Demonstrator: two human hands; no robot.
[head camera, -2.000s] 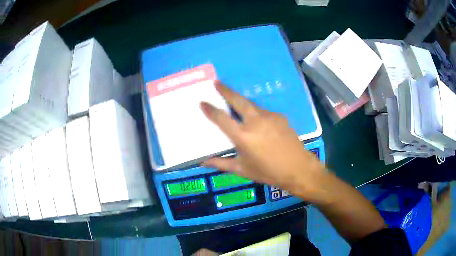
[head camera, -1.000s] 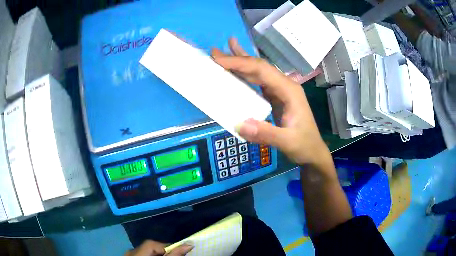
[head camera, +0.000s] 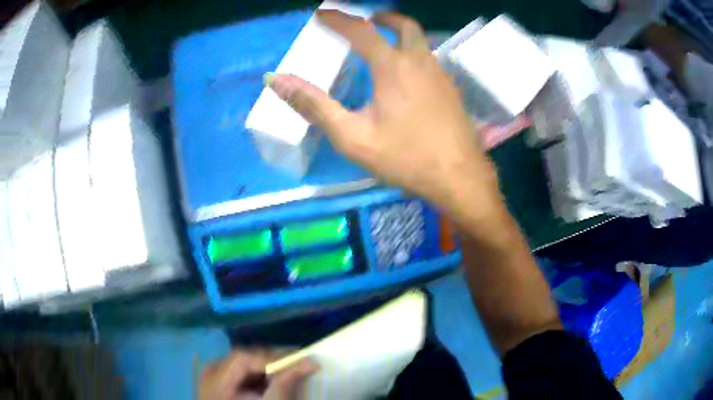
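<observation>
My right hand grips a white product box between thumb and fingers, tilted on its narrow side over the blue scale platform. Whether the box touches the platform is unclear. The counting scale has three green displays, too blurred to read, and a blurred keypad. My left hand, cut off by the bottom edge, holds a yellow-edged sticker sheet low in front of the scale.
Rows of stacked white boxes stand left of the scale. An untidy box pile lies at the right, with a tilted box nearer the scale. A blue plastic stool or bin is low right. Dark green belt shows beneath.
The box first lay flat on the platform under my right hand, was then lifted and turned, and is now steeper and farther back. The left hand still holds the sheet. The camera view has shifted.
</observation>
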